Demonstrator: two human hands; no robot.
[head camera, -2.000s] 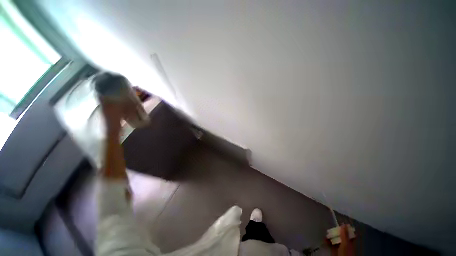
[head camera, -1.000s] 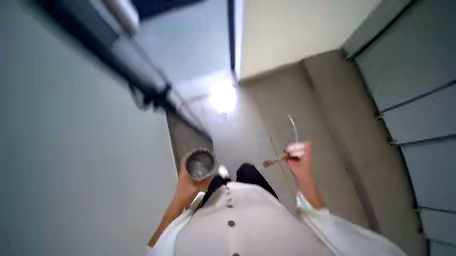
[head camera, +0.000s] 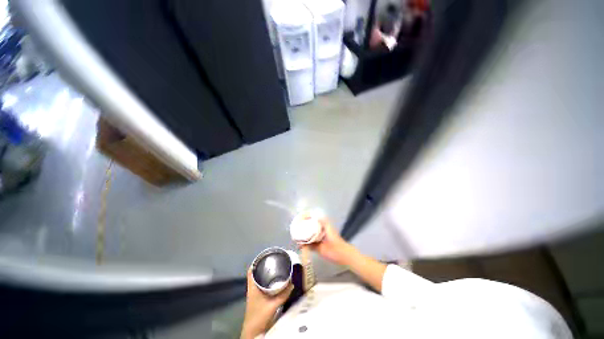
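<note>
A drinking cup (head camera: 272, 270) with a metallic inside stands open-topped in my left hand (head camera: 260, 306) at the bottom centre. My right hand (head camera: 328, 240) holds a round white cup lid (head camera: 305, 228) just above and to the right of the cup. A thin pale straw (head camera: 281, 206) points left from the lid and is blurred. Lid and cup are apart. The fingers under the lid are partly hidden.
Two white water dispensers (head camera: 298, 54) stand at the top centre, beside a black rack (head camera: 379, 65) with blurred items. Dark cabinets (head camera: 228, 73) are to their left. Dark door frames flank me. A brown box (head camera: 136, 153) and yellow-black floor tape (head camera: 102, 218) are at left.
The view has moved from a tiled, walled space to a doorway facing the dispensers. My right hand with the lid has come closer to the cup in my left hand.
</note>
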